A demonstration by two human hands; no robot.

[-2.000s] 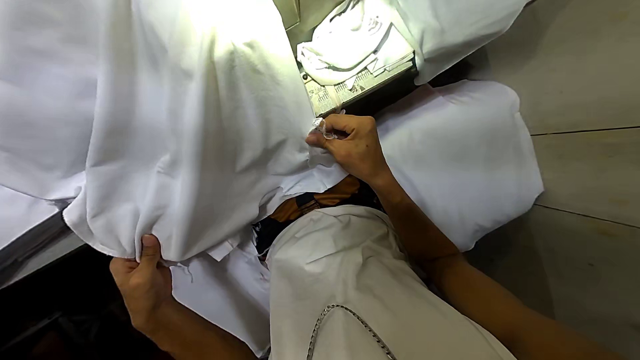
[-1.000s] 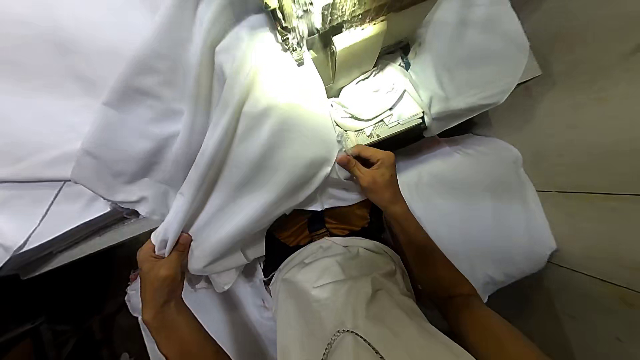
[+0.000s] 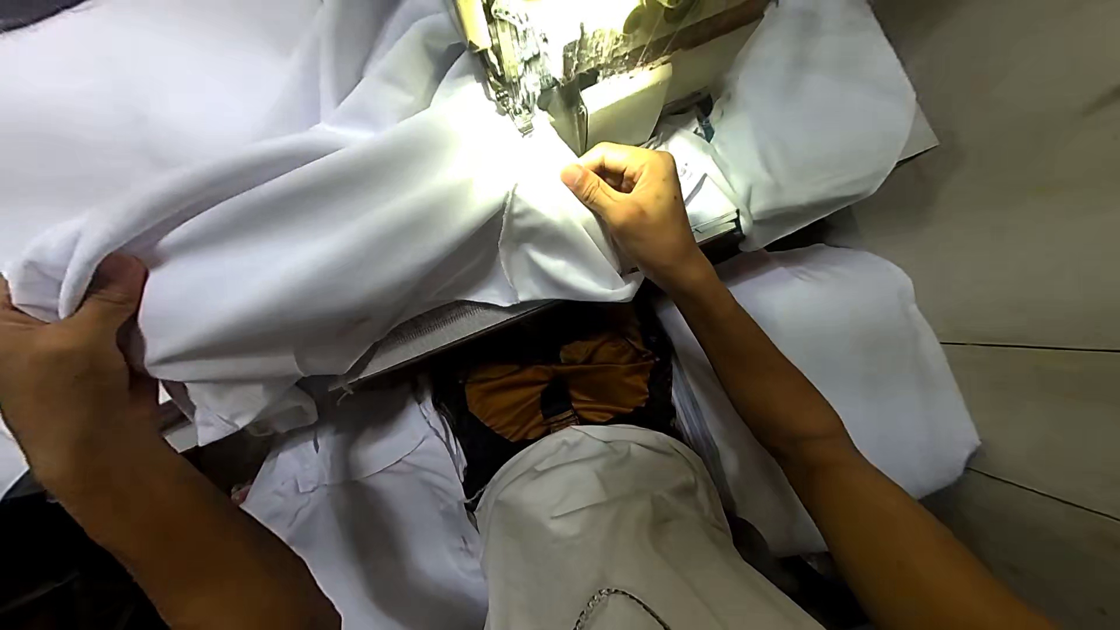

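White fabric (image 3: pixel 350 219) spreads from the left across the work surface to a lit sewing machine (image 3: pixel 525 79) at the top. My left hand (image 3: pixel 79 341), at the left edge, grips a bunched fold of it. My right hand (image 3: pixel 643 201) pinches the fabric between thumb and fingers, just below and right of the machine's needle area. A seam line runs down the cloth to the left of that hand. Whatever lies within the curled right fingers is partly hidden.
A white cloth (image 3: pixel 822 114) hangs right of the machine, above a box-like holder with scraps (image 3: pixel 700 184). More white fabric lies at lower right (image 3: pixel 840 350) and below the table edge (image 3: pixel 376 507). Tiled floor (image 3: pixel 1032 219) shows at the right.
The view has shifted, bringing more of the machine in. The right hand has moved from beside the scrap holder up to the cloth near the needle area. The fabric now lies bunched toward the machine.
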